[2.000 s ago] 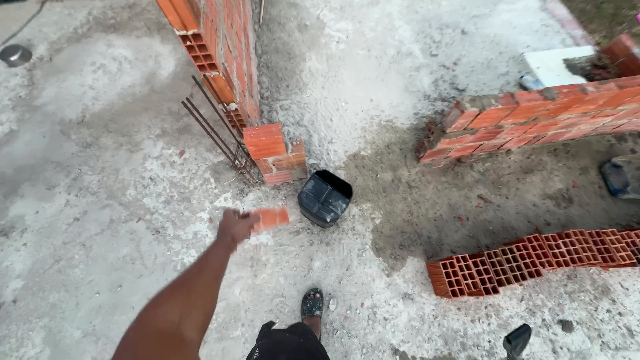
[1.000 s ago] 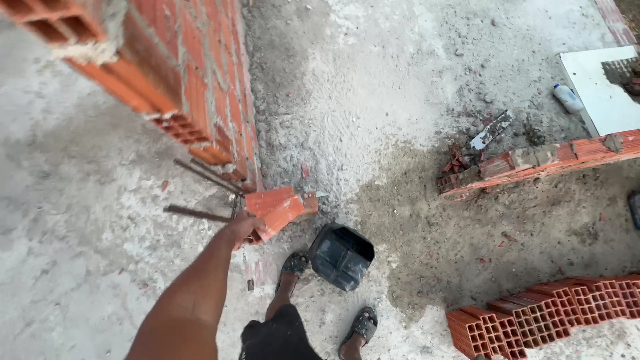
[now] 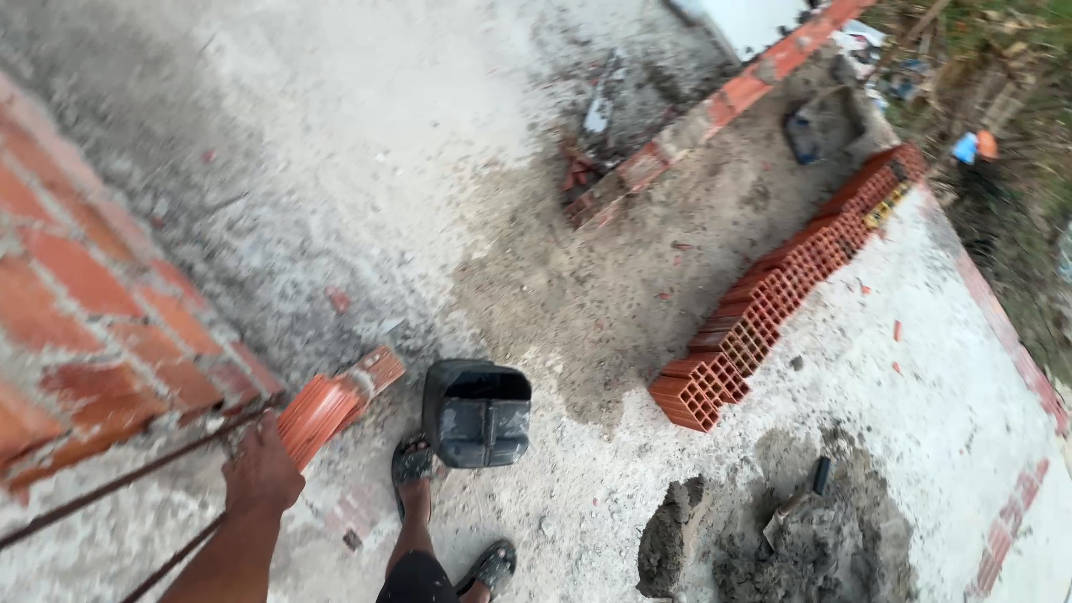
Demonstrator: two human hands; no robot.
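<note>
My left hand [image 3: 261, 469] is at the lower left, its fingers at the near end of a ribbed red clay brick [image 3: 316, 419]. That brick lies at the end of the brick wall [image 3: 100, 318], over or against another brick piece with mortar [image 3: 381, 368]. Beside the hand, rusty steel bars [image 3: 126, 479] run out from the wall. A black plastic container [image 3: 479, 431] with a cut opening stands right of the bricks, close to my sandalled foot. My right hand is outside the view.
A row of hollow clay bricks [image 3: 758, 314] stretches diagonally at right. Beyond it runs a low brick wall [image 3: 712, 113]. Wet mortar [image 3: 804, 553] with a trowel [image 3: 791, 507] in it lies at lower right. A white board [image 3: 754, 25] lies at the top.
Two seconds ago my left hand held a brick piece out over the floor; it then moved to the wall's end, where it remains. The view has turned and shows the mortar pile.
</note>
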